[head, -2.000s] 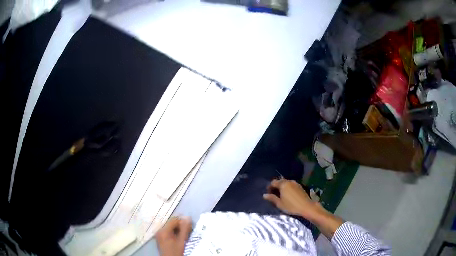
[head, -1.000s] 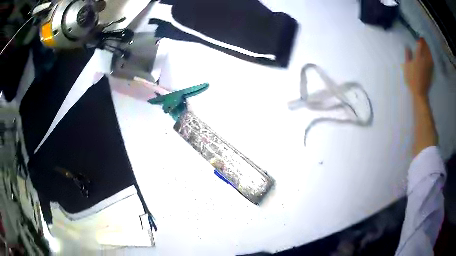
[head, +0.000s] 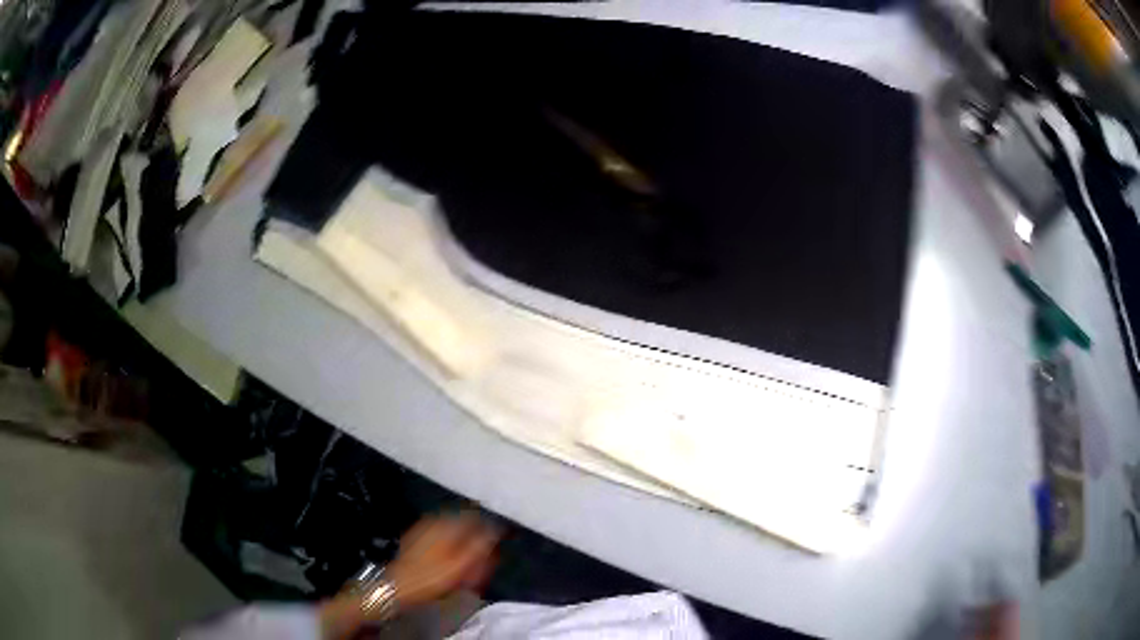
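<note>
A large black fabric sheet [head: 788, 213] lies flat on the table. Tailor's shears [head: 623, 169] rest on it, blurred, with dark handles hard to see against the cloth. A cream pattern piece [head: 763, 431] lies along the fabric's near edge, with a narrow cream strip [head: 400, 300] on its left part. My left hand [head: 450, 556], with a metal band at the wrist, is at the table's near edge, below the pattern and apart from it. It is blurred and its finger state is unclear. A blurred skin-toned patch, perhaps my right hand [head: 994, 621], is cut off at the bottom right.
At right lie a green tool [head: 1050, 310] and a mottled block [head: 1060, 469] with a blue item beside it. Part of a machine [head: 1094, 31] shows top right. Card pieces and scraps [head: 206, 106] are heaped top left. Black material [head: 294, 488] lies below the table's near edge.
The view has swung back left from the table's right side to the fabric and pattern. My left hand has come into view. My right hand, at the far right before, is now barely seen.
</note>
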